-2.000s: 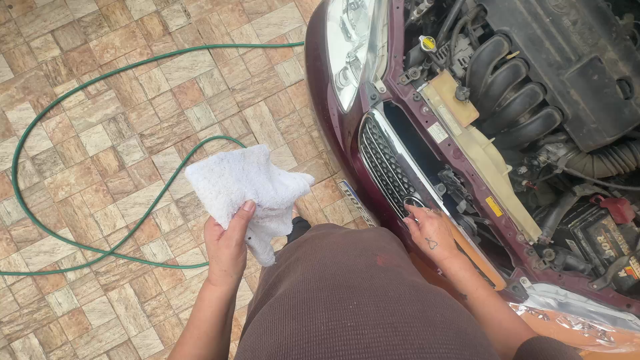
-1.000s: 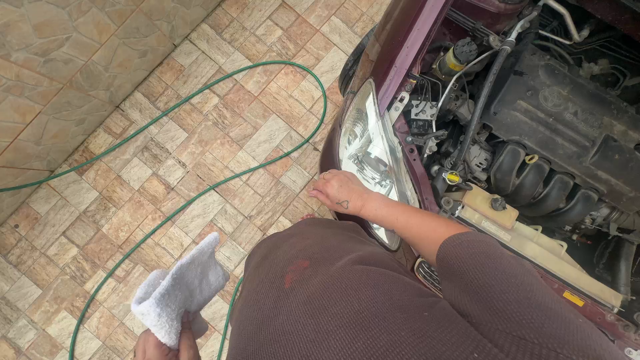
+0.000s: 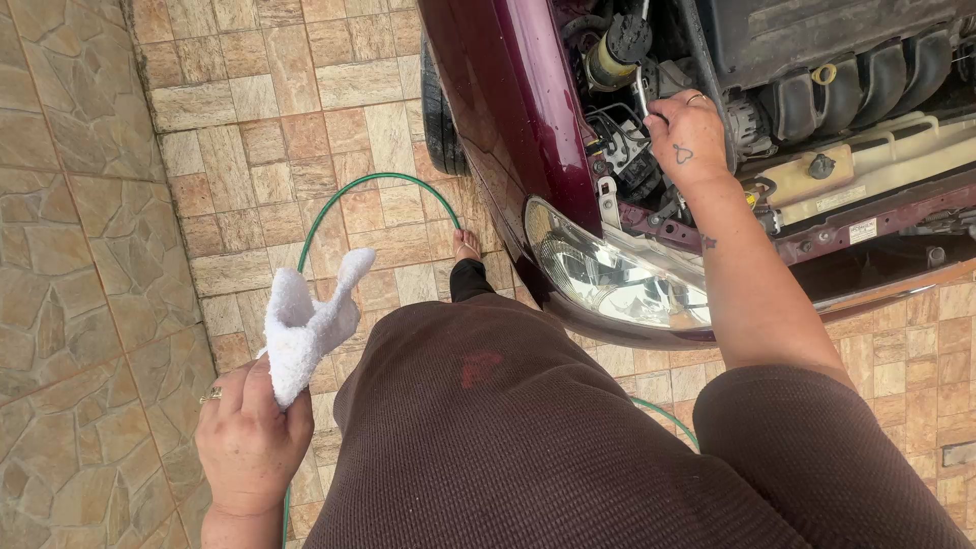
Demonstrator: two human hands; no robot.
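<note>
My left hand (image 3: 255, 431) is closed around a folded white terry cloth (image 3: 309, 328), held up over the tiled floor. My right hand (image 3: 688, 137) reaches over the headlight (image 3: 621, 271) into the open engine bay. Its fingertips are at a thin metal pipe (image 3: 640, 88), just below a reservoir with a black cap (image 3: 629, 40); whether they grip it I cannot tell. The maroon fender (image 3: 526, 91) lies to the left of that hand. Right of it are the black intake manifold (image 3: 854, 91) and a yellowed plastic tank (image 3: 812, 171).
A green hose (image 3: 381, 175) curves over the floor tiles (image 3: 274, 61), passing beside my foot (image 3: 467, 245). A stone-patterned wall (image 3: 84, 267) runs along the left. The front tyre (image 3: 442, 114) shows beside the fender. The maroon front crossmember (image 3: 823, 240) borders the engine bay.
My right hand has gone from the grille, past the headlight, into the engine bay. The white cloth is still in my left hand. The view has shifted towards the wall and fender.
</note>
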